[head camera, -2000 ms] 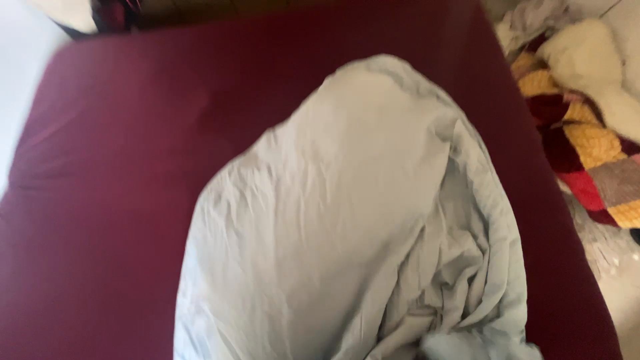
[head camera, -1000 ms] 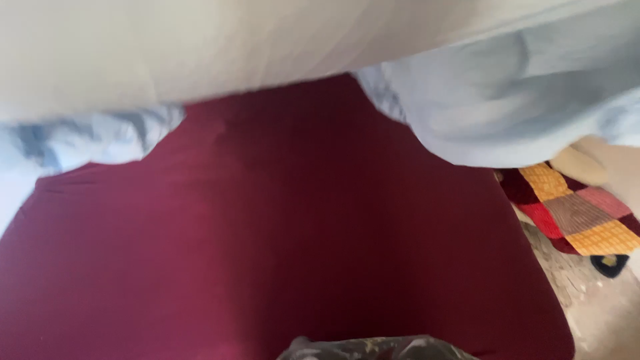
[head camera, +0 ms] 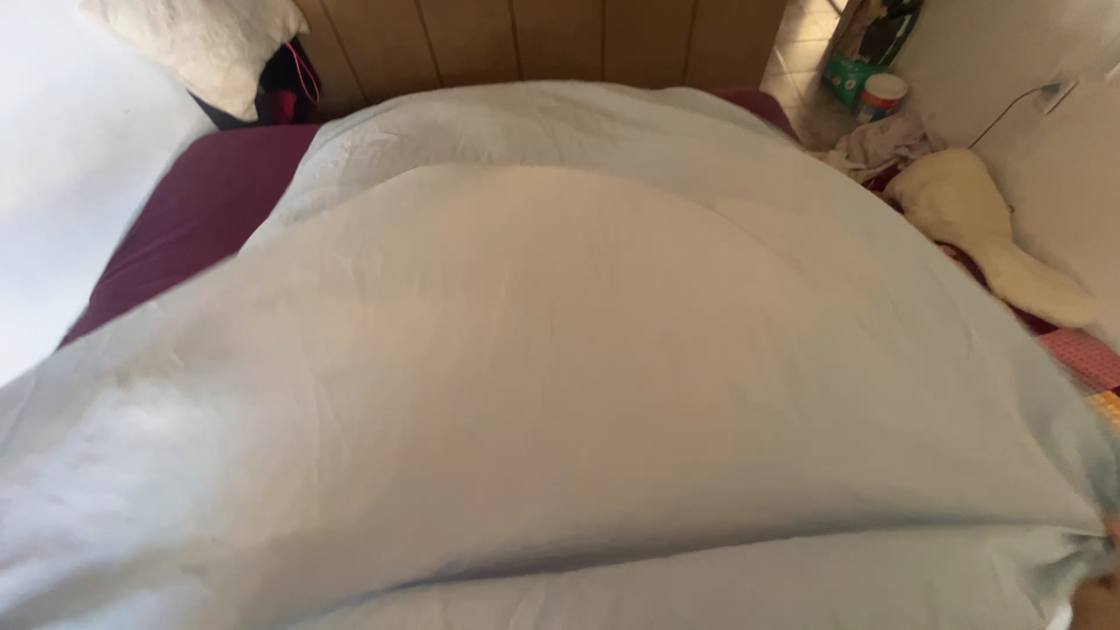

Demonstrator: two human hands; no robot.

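A pale grey-blue sheet (head camera: 560,332) billows over a mattress in a dark red fitted sheet (head camera: 210,192), which shows at the upper left and in a small patch at the upper right. Part of my right hand (head camera: 1098,591) shows at the lower right edge, shut on the gathered side of the pale sheet, with folds running from it toward the left. My left hand is not in view; the cloth runs out of the frame on that side.
Wooden panelling (head camera: 560,44) stands beyond the bed, and a whitish cushion (head camera: 210,44) at the far left corner. Along the right wall lie a cream plush item (head camera: 962,201) and a patchwork blanket (head camera: 1085,359). Behind them are a lidded tub (head camera: 882,94) and a cable (head camera: 1006,118).
The pale sheet, bunched on the bed two seconds ago and raised across the top of the view one second ago, is now spread wide over most of the mattress. The view has tilted up.
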